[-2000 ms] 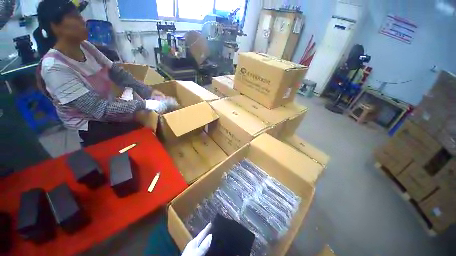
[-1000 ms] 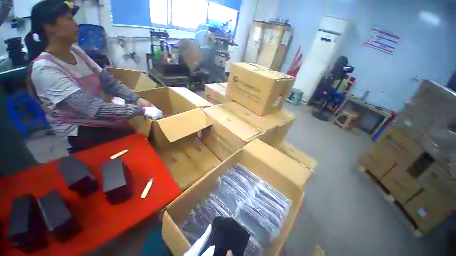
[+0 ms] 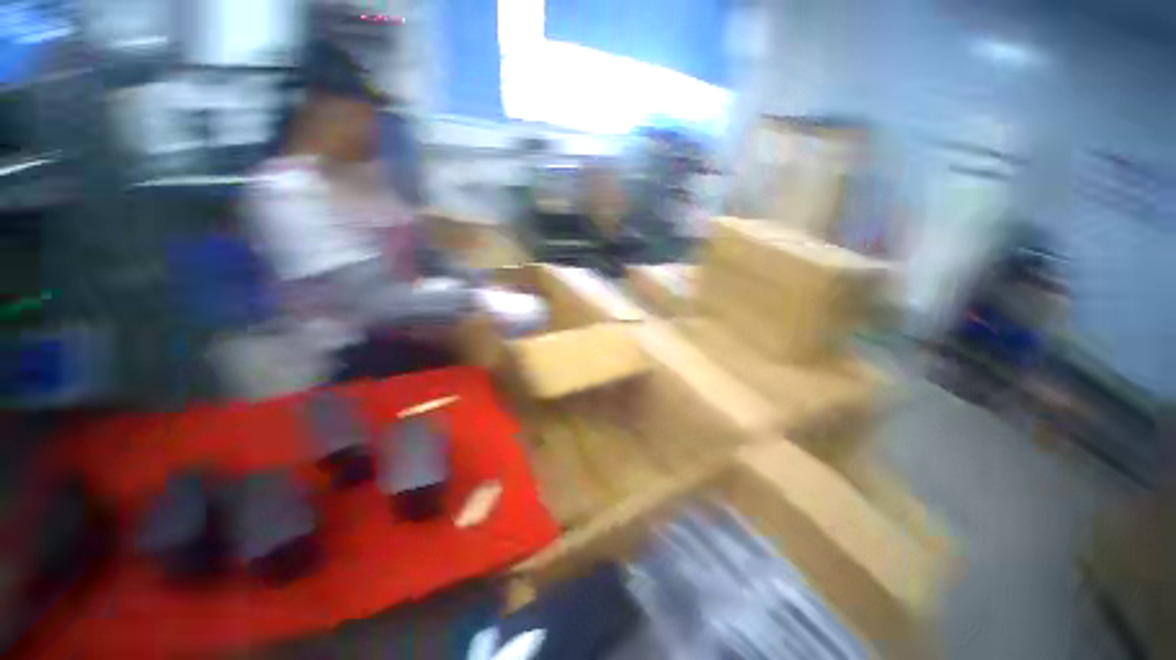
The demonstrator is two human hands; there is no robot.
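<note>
The frame is strongly blurred. My left hand (image 3: 507, 641), in a white glove, shows in part at the bottom edge, against a black part (image 3: 580, 618) that it holds over the near side of the large carton (image 3: 825, 516). Bagged parts (image 3: 742, 593) fill the carton in shiny rows. My right hand is not visible. Several black parts (image 3: 415, 467) rest on the red table cover (image 3: 374, 574), with two small pale strips (image 3: 477, 504) beside them.
A coworker (image 3: 329, 245) stands beyond the table with hands at an open carton (image 3: 580, 361). A closed carton (image 3: 787, 290) sits on other cartons behind the large carton. Grey floor (image 3: 993, 503) lies to the right, with blurred furniture behind.
The view has swung left, so the table and cartons appear further right and the picture is blurred. The black part and gloved hand sit lower, nearer the carton's left side.
</note>
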